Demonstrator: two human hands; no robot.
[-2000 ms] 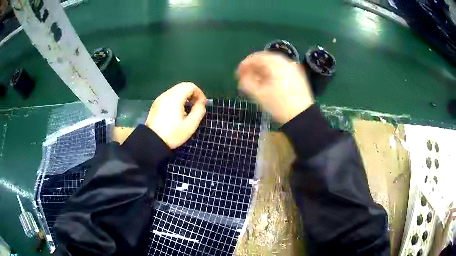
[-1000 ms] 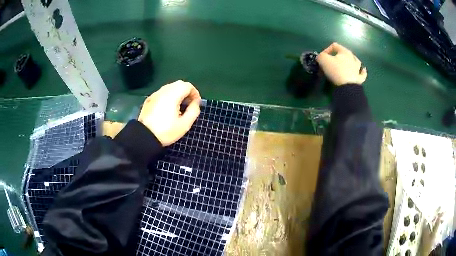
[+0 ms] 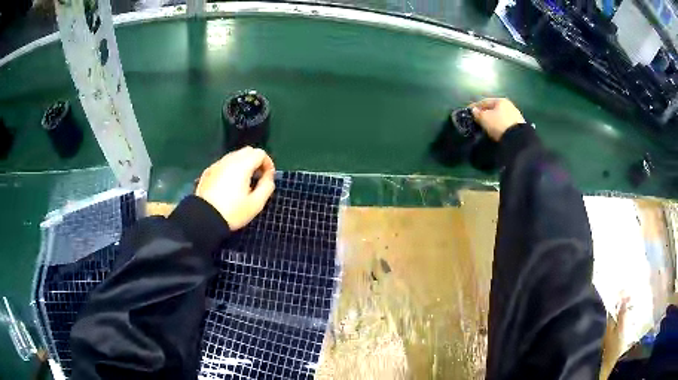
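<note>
The die-cut adhesive pad sheet (image 3: 275,267), black with white grid lines, lies in front of me. My left hand (image 3: 239,185) is at its top left corner with thumb and fingertips together; whether a pad is between them cannot be seen. My right hand (image 3: 498,117) reaches over the belt, fingertips at the open top of a black cylindrical unit (image 3: 462,128). Any pad in its fingers is too small to tell. Another upright cylindrical unit (image 3: 246,119) stands just beyond my left hand.
The green conveyor belt (image 3: 349,96) runs across. A third cylindrical unit (image 3: 62,130) stands left of the slanting white post (image 3: 104,89). Spare pad sheets (image 3: 82,274) lie partly under my left forearm. A tan board cover (image 3: 409,282) and white sheet (image 3: 618,252) lie right.
My right hand moved from near the pad sheet out to a cylindrical unit on the right and stays at its top. The left unit moved right along the belt. The view shifted. My left hand stays at the sheet.
</note>
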